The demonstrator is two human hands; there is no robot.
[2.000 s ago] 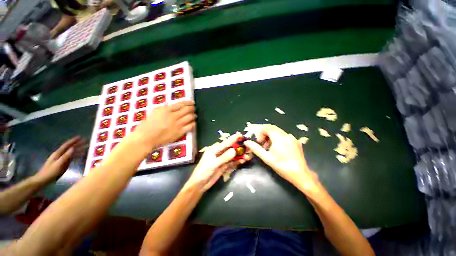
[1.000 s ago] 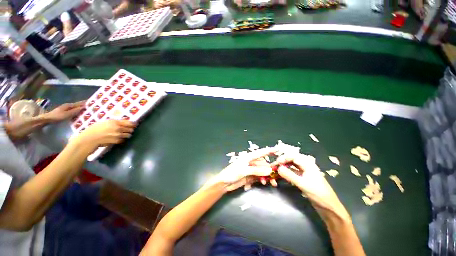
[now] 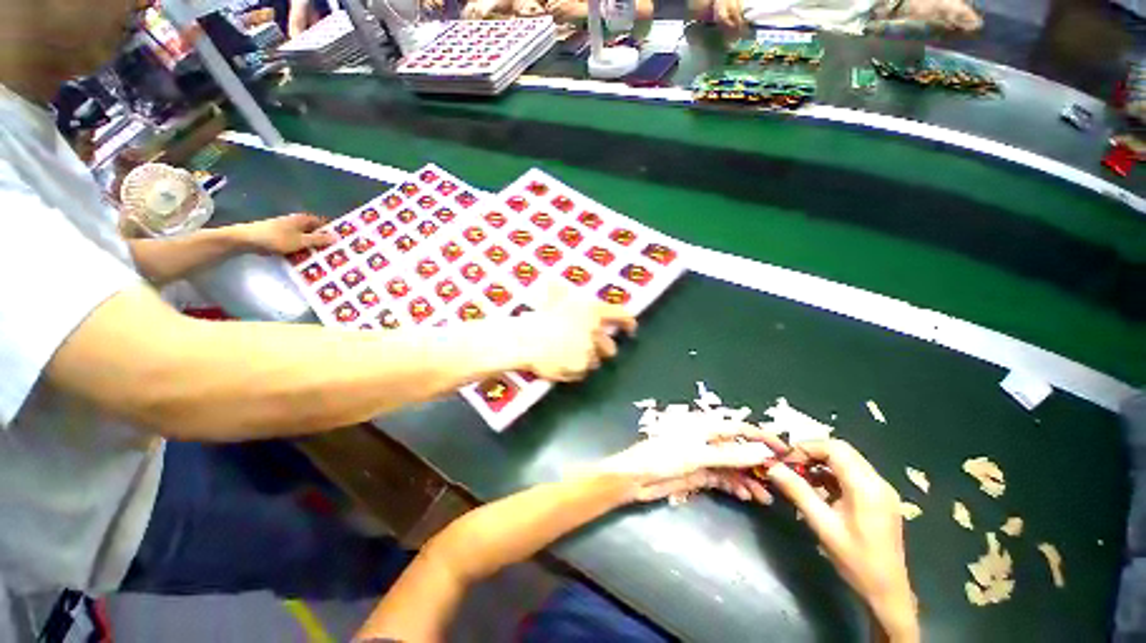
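A small red module (image 3: 788, 466) is held between my two hands over the dark green bench, mostly hidden by fingers. My left hand (image 3: 708, 465) is around its left side, fingers closed on it. My right hand (image 3: 845, 502) holds its right side with thumb and fingertips. A pile of white and pale slips (image 3: 704, 417) lies just behind my hands. Several beige scraps (image 3: 992, 568) lie to the right of my right hand.
A person at left holds a white foam tray (image 3: 528, 232) of red modules, overlapping another such tray (image 3: 377, 239). A white paper (image 3: 1027, 387) lies by the white rail. A small fan (image 3: 165, 199) stands far left. Stacked trays (image 3: 478, 57) and green boards (image 3: 754, 86) are across the conveyor.
The view has turned left. The person's tray has come nearer to my hands, and a second tray now shows beside it. My hands still hold the red module.
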